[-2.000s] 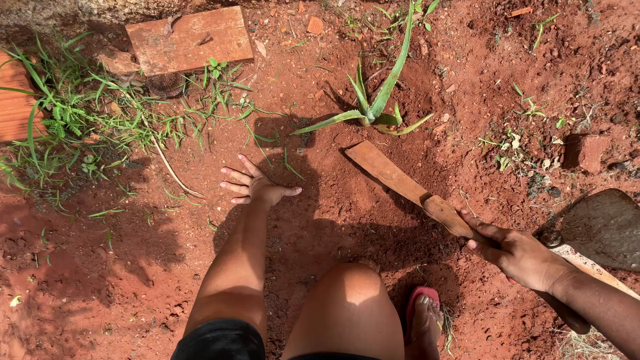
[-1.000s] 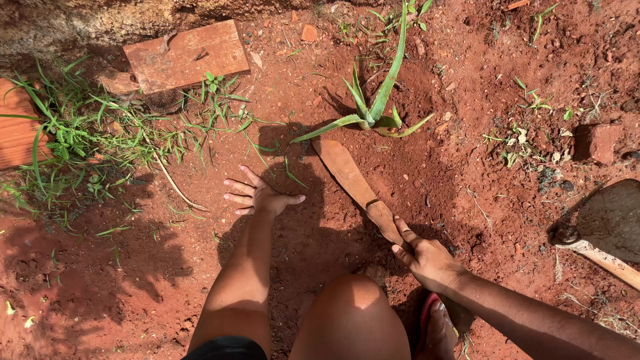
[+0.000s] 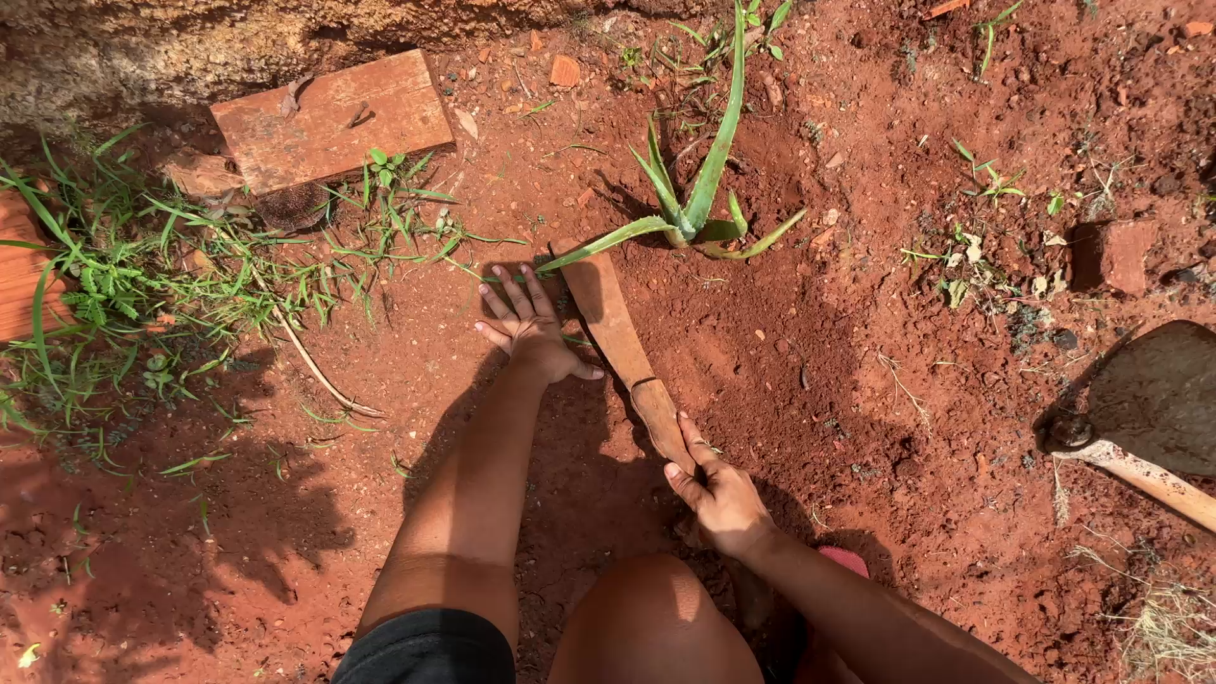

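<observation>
My right hand (image 3: 722,489) grips the handle of a soil-covered machete (image 3: 608,313), probably wooden-handled. Its blade slants up and left, its tip beneath the lowest left leaf of an aloe plant (image 3: 698,214) rooted in red soil. Just left of the blade, my left hand (image 3: 532,332) is spread palm down with nothing in its grasp; whether it presses on the ground or hovers just over it, I cannot tell. The tip of that same aloe leaf lies close above its fingers.
At the right edge lies a hoe, its metal blade (image 3: 1154,399) joined to a wooden handle (image 3: 1154,489). A flat brick (image 3: 332,123) rests near the rough wall base (image 3: 190,47), above green grass (image 3: 123,275). A brick piece (image 3: 1113,256) sits at right. My knee (image 3: 655,617) is below.
The machete has swung from the right to a steeper slant, its tip now farther left under the aloe leaf. My left hand has moved up and right, nearer the plant and blade.
</observation>
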